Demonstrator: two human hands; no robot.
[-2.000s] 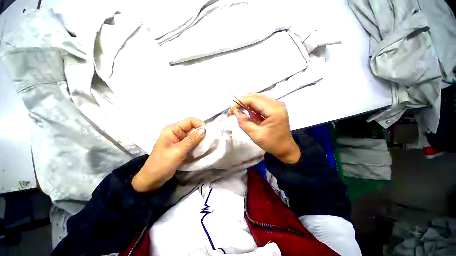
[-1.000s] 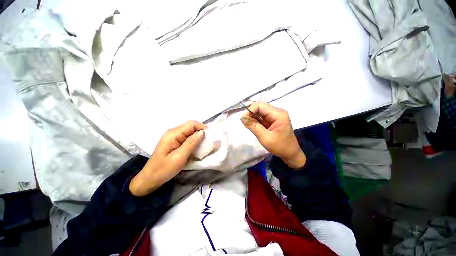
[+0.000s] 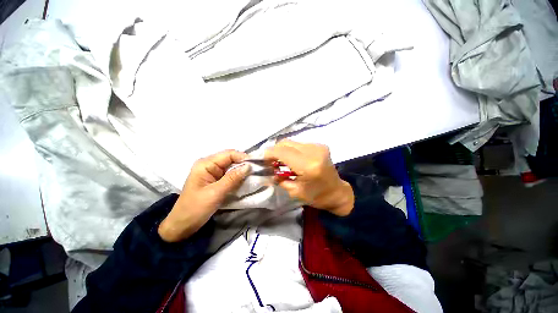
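Note:
A large off-white garment point(image 3: 73, 128) covers much of the table, and its near part lies over my lap. My left hand point(image 3: 211, 186) pinches a piece of it between thumb and fingertips. My right hand point(image 3: 309, 174) is just right of the left and holds thread snips point(image 3: 282, 173), whose red grip shows between the fingers. The dark blades point left at the pinched cloth, close to my left fingertips. The blade tips are blurred, so I cannot tell if they touch the cloth.
The white table point(image 3: 422, 110) has its near edge just beyond my hands. A crumpled grey-green garment pile point(image 3: 495, 67) hangs over its right corner. Below it at right stand a blue crate point(image 3: 401, 177) and a green crate point(image 3: 450, 226) with folded pale cloth. More cloth point(image 3: 526, 284) lies on the dark floor.
My right hand has moved left and down towards my left hand, with the snips turned so the red grip shows. My left hand stays in nearly the same place, still pinching the cloth.

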